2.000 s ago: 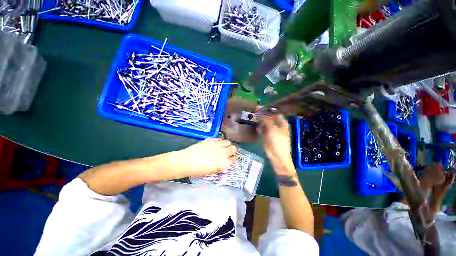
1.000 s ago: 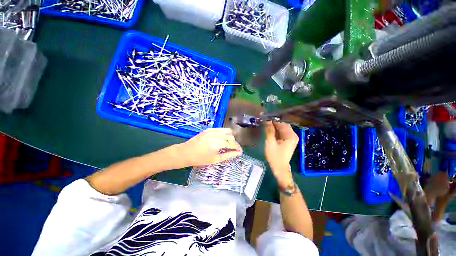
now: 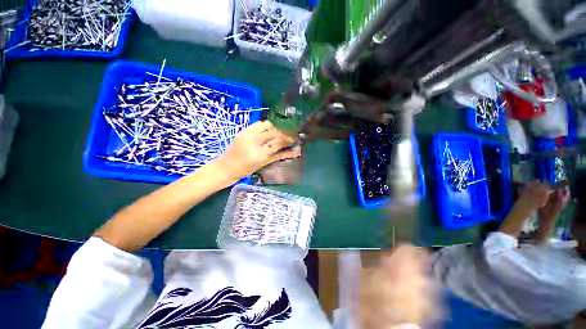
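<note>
My left hand (image 3: 260, 151) is at the press, its fingertips together under the dark press arm (image 3: 347, 115) and over the base plate (image 3: 281, 172). The fixture block and anything between those fingers are hidden. My right hand (image 3: 398, 289) is strongly blurred at the bottom, around the lower end of the press lever (image 3: 405, 167). The clear plastic box (image 3: 226, 222) lies at the table edge by my lap, with aligned rod pieces (image 3: 263, 217) in it. A blue tray of rods (image 3: 96, 144) is left of the press. A blue tray of dark rings (image 3: 357, 173) is right of it.
Smaller blue trays (image 3: 461, 215) with silvery parts stand farther right. A white box (image 3: 186, 19), a clear box of rods (image 3: 270, 29) and another blue tray (image 3: 71, 51) are at the back. Another person's hands (image 3: 540, 199) show at the right edge. The green press body (image 3: 328, 38) stands ahead.
My left hand has moved from above the clear box up to the press. My right hand has left the block for the lever, which has swung left. The view has shifted.
</note>
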